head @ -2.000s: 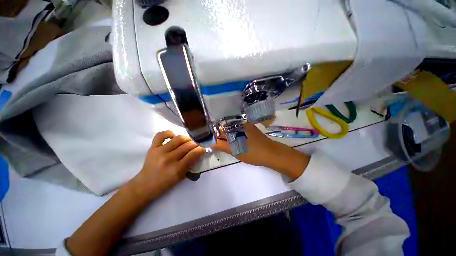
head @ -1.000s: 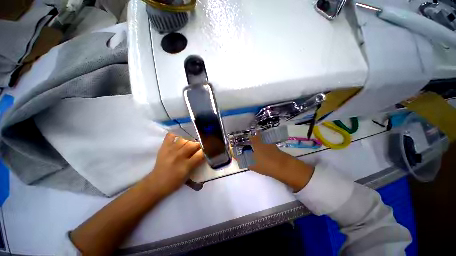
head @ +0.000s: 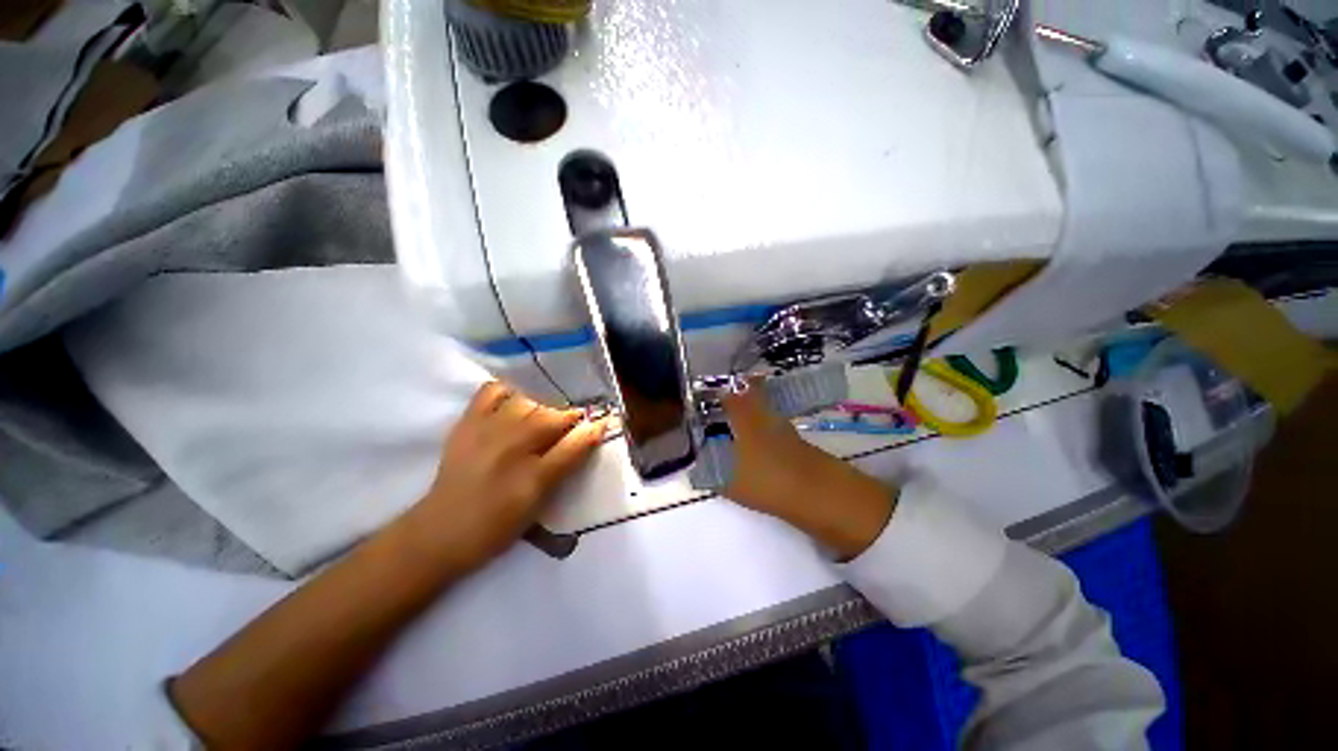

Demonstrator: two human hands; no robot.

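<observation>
A garment panel (head: 264,396), white on top with grey heathered cloth behind it, lies left of the sewing machine (head: 763,162). My left hand (head: 499,462) lies palm down at the panel's right edge, fingertips close to the needle area. My right hand (head: 778,462) is right of the needle area, its fingers largely hidden behind the machine's metal parts. A shiny upright cover (head: 640,352) hides the needle and presser foot. Whether my right fingers grip any cloth cannot be seen.
Yellow-handled scissors (head: 944,399) and pink and blue sticks (head: 858,418) lie right of my right hand. A clear plastic tub (head: 1196,440) stands at the right table edge. Grey cloth (head: 279,191) is heaped at the back left. A blue crate (head: 1027,631) is below the table edge.
The camera view has shifted, so the machine head sits lower and further right than two seconds ago. Both hands stay near the needle area, with the left fingers slightly rearranged.
</observation>
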